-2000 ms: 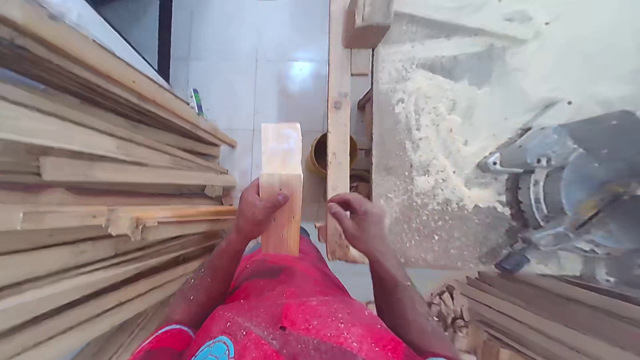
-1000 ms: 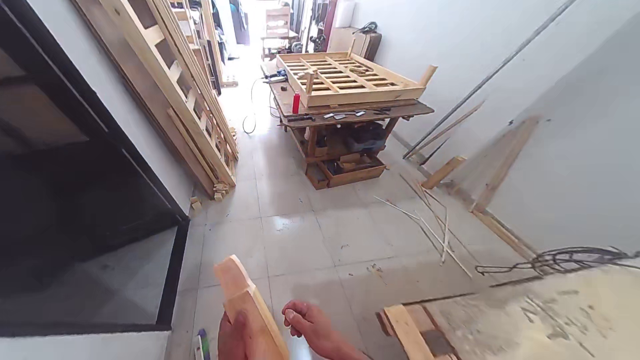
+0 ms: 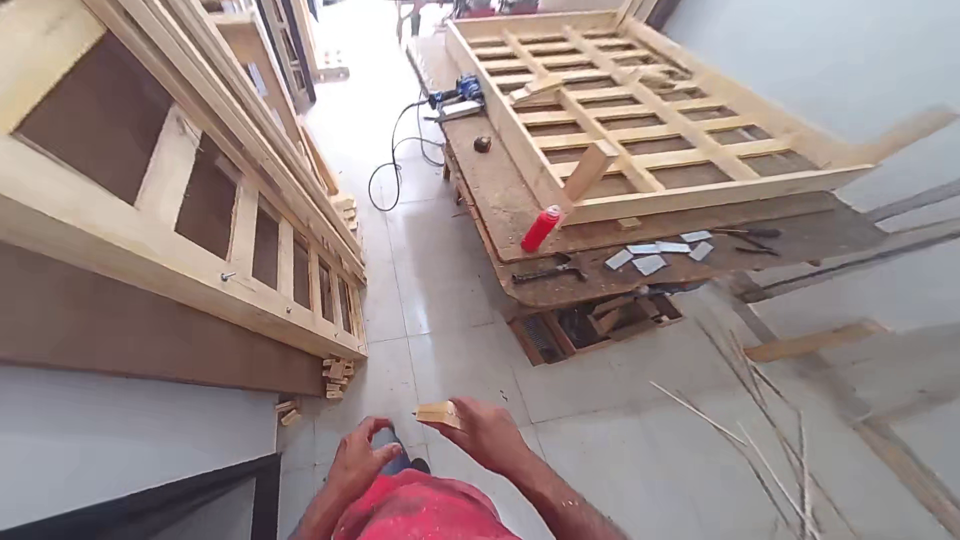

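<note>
Low in the view, my right hand point(image 3: 484, 435) is closed around a short wooden block point(image 3: 439, 413), whose end sticks out to the left of the fingers. My left hand point(image 3: 362, 459) is beside it on the left, fingers apart and curved, holding nothing. Beyond both hands, a wooden frame with crossed slats point(image 3: 637, 196) lies on a workbench point(image 3: 499, 225). A red bottle point(image 3: 541, 229) stands at the frame's near corner. Along the bench's near edge lie a hammer point(image 3: 551, 271) and several pale flat pieces point(image 3: 649, 264).
Slatted wooden panels point(image 3: 247, 296) lean along the left wall. A blue power tool point(image 3: 459, 91) sits on the bench, its cord looping over the floor. Wooden trays point(image 3: 577, 341) are under the bench. Thin strips point(image 3: 697, 414) lie on the floor at right, small offcuts point(image 3: 337, 379) at left.
The wooden block was in my left hand; now my right hand holds it and the left has let go. The view has moved toward the workbench.
</note>
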